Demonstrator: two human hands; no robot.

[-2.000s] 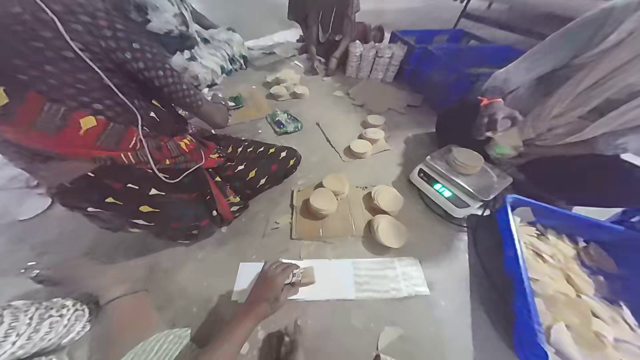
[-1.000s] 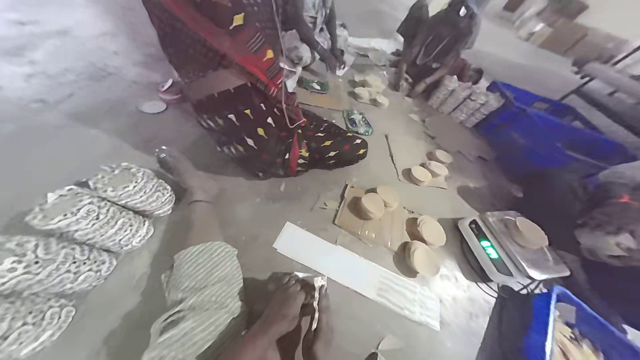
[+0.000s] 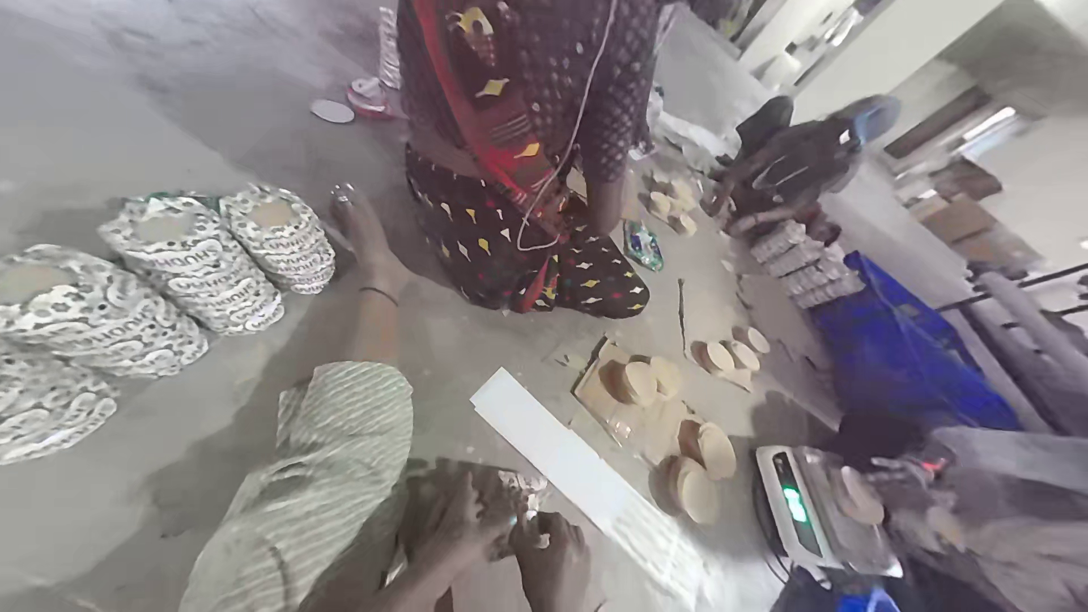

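Note:
At the lower middle, my left hand (image 3: pixel 467 514) and my right hand (image 3: pixel 548 548) are close together, with fingers bent around a small, crumpled, whitish printed wrapper (image 3: pixel 523 486). Blur hides its shape and what may be inside it. Just to the right, a long white strip (image 3: pixel 552 450) lies slantwise on the floor, with whitish printed pieces (image 3: pixel 654 540) over its lower end. Beyond it, stacks of thin round tan discs (image 3: pixel 639 382) stand on a piece of cardboard (image 3: pixel 608 416), and further stacks (image 3: pixel 697 489) stand beside it.
A digital scale (image 3: pixel 795 510) with discs on its plate stands at right, near another person. Several printed wrapped stacks (image 3: pixel 204 272) lie at left. One person sits ahead (image 3: pixel 527 170); another bends over farther back. A blue tarp or crate (image 3: pixel 909 340) lies at back right.
A hand that lay on the white strip two seconds ago is now off it, and both hands are together around the wrapper beside the strip. The view has turned strongly.

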